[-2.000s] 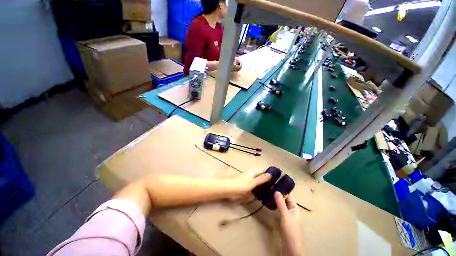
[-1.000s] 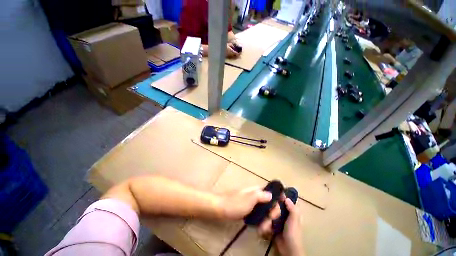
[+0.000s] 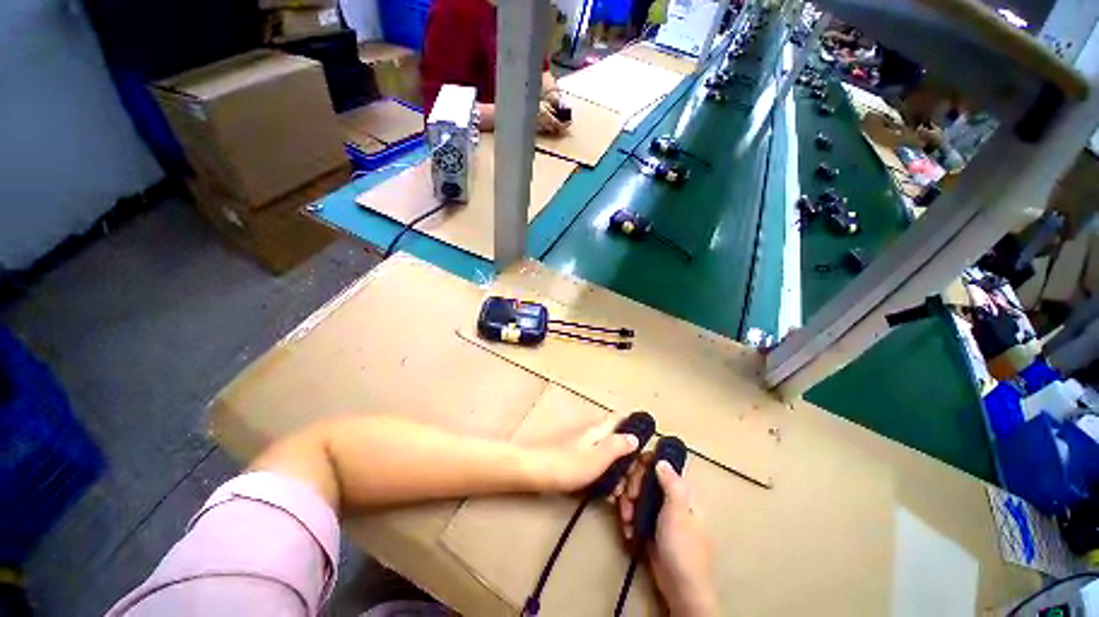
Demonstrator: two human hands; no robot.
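My left hand holds one black corded unit, its thumb on the housing. My right hand holds a second black corded unit close beside it, upright. The leads hang down toward the lower edge; a small dark plug shows at the end of the left one. Another pair of black units with a yellow patch lies on the cardboard mat, its two leads pointing right.
Grey posts stand at the mat's far edge, with a green conveyor carrying black units behind. A pale box sits beyond the left post, near a person in red. A white sheet lies at right.
The two units, earlier held side by side and flatter, are now tilted upright and slightly apart, with leads hanging down. The view has shifted a little.
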